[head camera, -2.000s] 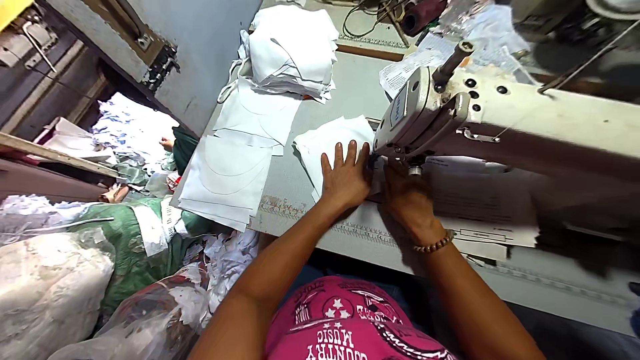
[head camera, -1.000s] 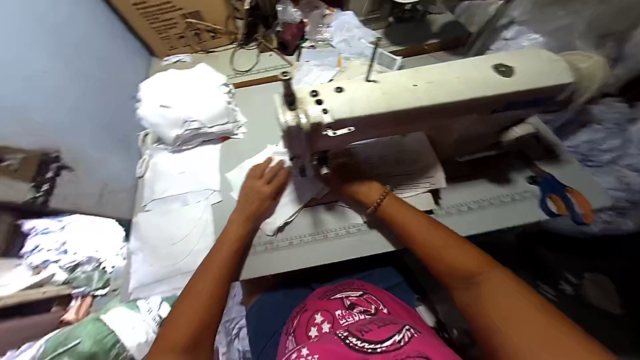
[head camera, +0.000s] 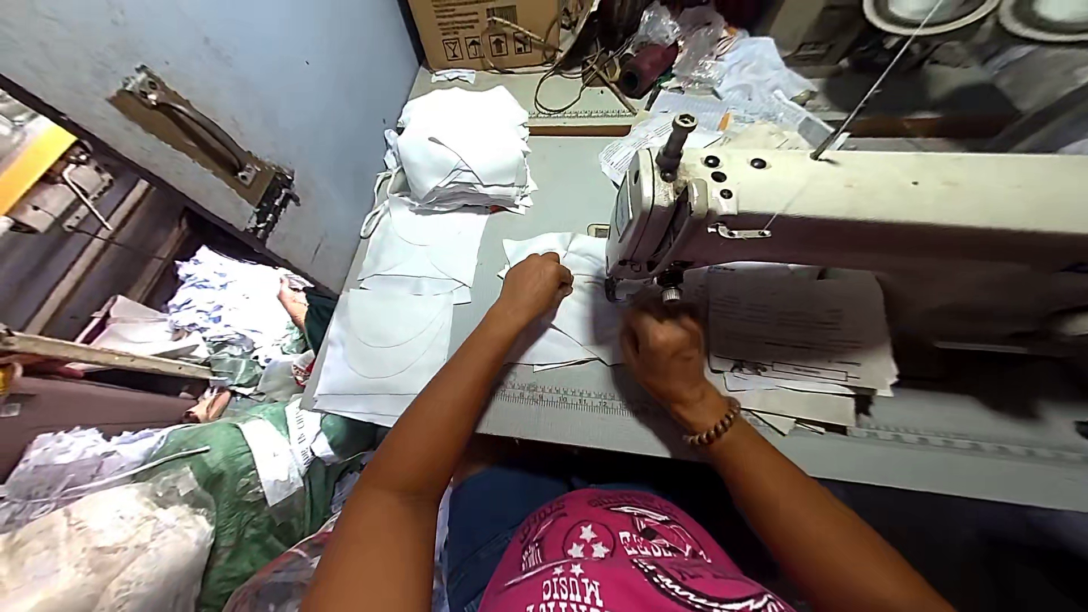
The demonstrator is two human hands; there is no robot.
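Note:
My left hand point(head camera: 537, 287), fingers curled, rests on white fabric pieces point(head camera: 578, 255) left of the sewing machine's needle area; whether it pinches the cloth cannot be told. Just under the head of the industrial sewing machine point(head camera: 659, 212), my right hand point(head camera: 667, 344) is bent at the right edge of the same fabric, its fingertips blurred and partly hidden. White pieces with curved drawn lines point(head camera: 395, 336) lie on the table to the left. Behind them is a thick stack of white cut pieces point(head camera: 463, 153). Printed paper sheets point(head camera: 790, 331) lie beneath the machine arm.
A cardboard box point(head camera: 484, 34), a dark red thread cone point(head camera: 648, 70) and plastic scraps point(head camera: 756, 72) stand behind the machine. Green sacks point(head camera: 255, 493) and heaped cloth scraps point(head camera: 229, 297) are at the left. Another person's hand point(head camera: 293, 297) shows near those scraps. A measuring tape point(head camera: 578, 399) runs along the table's front edge.
My left hand has gone from flat with spread fingers, two seconds ago, to curled on the fabric. My right hand stays near the needle area. The view has shifted.

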